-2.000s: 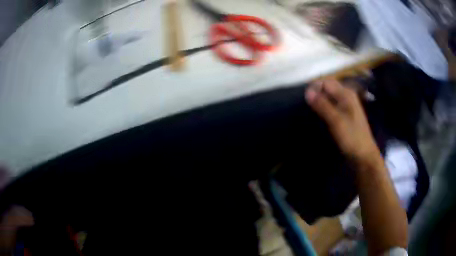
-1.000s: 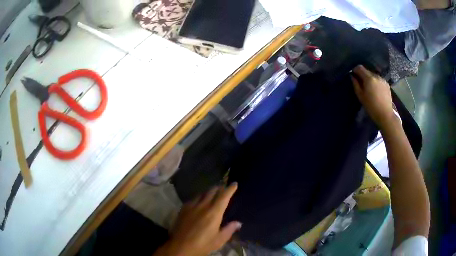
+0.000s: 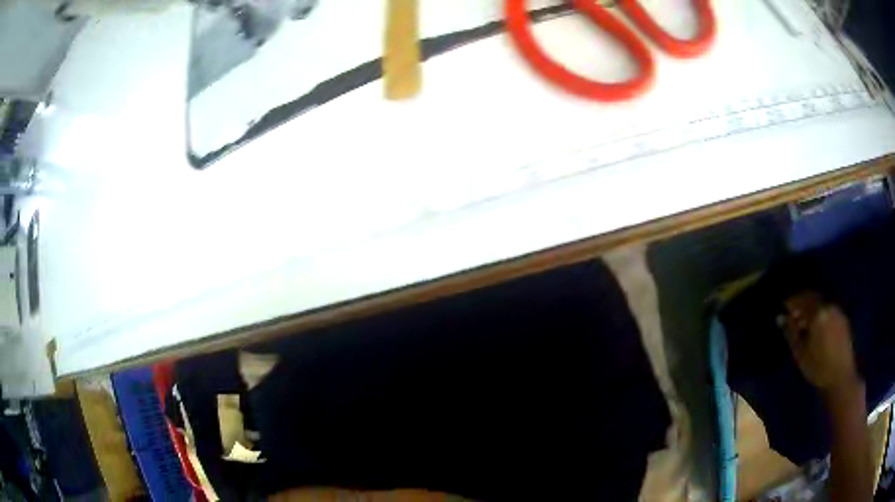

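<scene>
A dark garment panel (image 3: 761, 397) hangs below the table edge at the right. My right hand (image 3: 822, 338) is on it, fingers bent and closed on the cloth; the hand is slightly blurred. A small pale spot shows at its fingertips. Another large black cloth area (image 3: 471, 382) lies below the table edge in the middle. A strip of skin, seemingly my left forearm, runs along the bottom edge; my left hand itself is out of the picture.
The white table (image 3: 324, 284) has printed ruler marks and a wooden front edge. On it lie red-handled shears (image 3: 589, 74), cut off at the top, and a tan template strip (image 3: 401, 59). Below are a blue bin (image 3: 147, 431), tan scraps (image 3: 234, 426) and a light-blue bin rim (image 3: 723, 422).
The view has swung left. My left hand, open beside the dark panel a second ago, has left the picture. My right hand, still at the dark cloth, now appears lower and farther right.
</scene>
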